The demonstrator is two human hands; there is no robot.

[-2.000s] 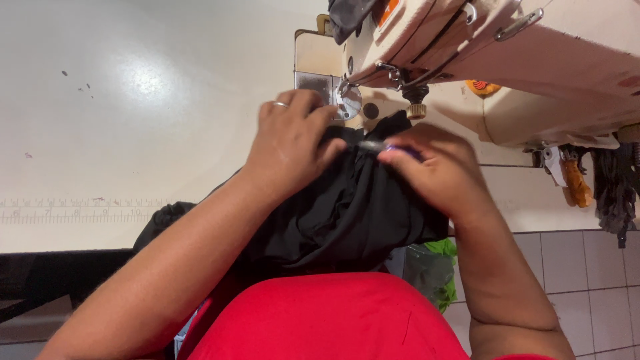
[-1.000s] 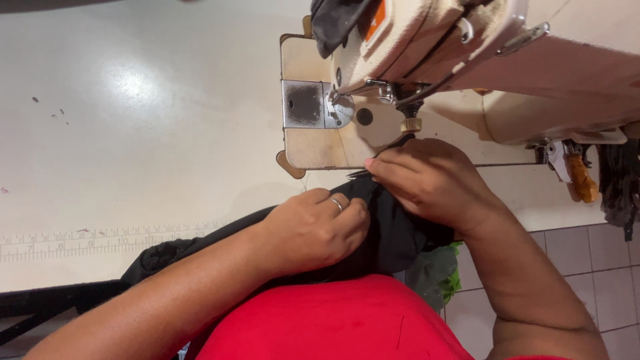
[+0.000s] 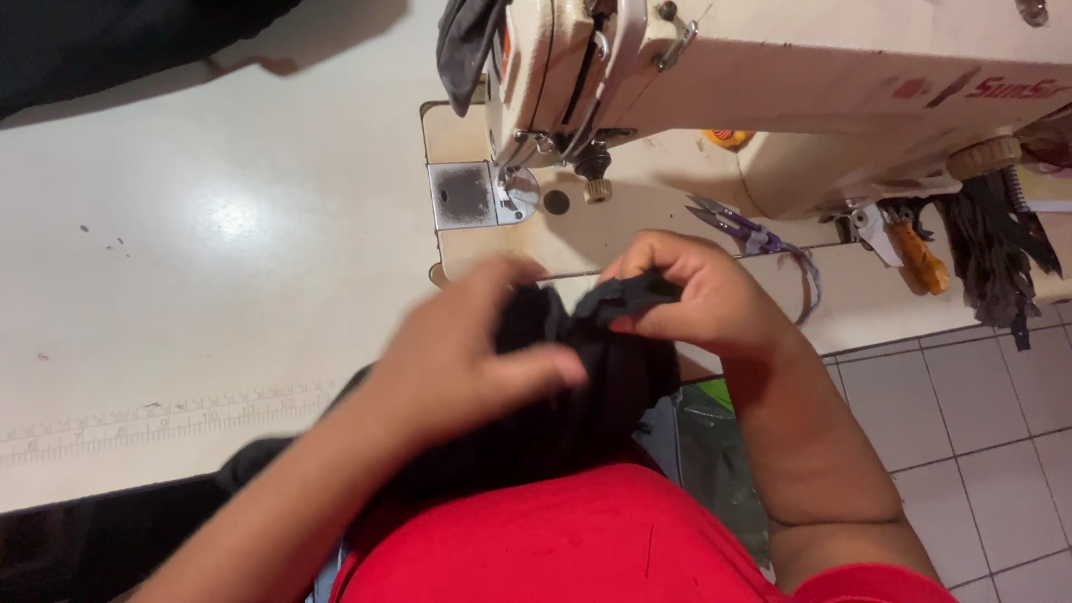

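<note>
A bunched black cloth (image 3: 620, 377) lies over the near table edge and against my red shirt. My right hand (image 3: 695, 293) pinches a fold of it between thumb and fingers. Over the cloth's left part is my left hand (image 3: 477, 343), blurred, its thumb spread from the fingers; whether it touches the cloth is unclear. Just beyond both hands stands the sewing machine's presser foot (image 3: 504, 186) beside the metal needle plate (image 3: 519, 197). Purple-handled thread snips (image 3: 737, 226) lie on the machine bed, right of and beyond my right hand.
The white sewing machine (image 3: 804, 75) spans the upper right. Black fabric (image 3: 109, 50) lies at the table's far left. A printed ruler scale (image 3: 167, 423) runs along the near edge. Dark fabric strips (image 3: 992, 260) and an orange-handled tool (image 3: 919, 258) are at right.
The snips now lie on the machine bed; two seconds ago a similar purple tool was in my right hand. My left hand has moved off its grip and spread its thumb. The view has shifted.
</note>
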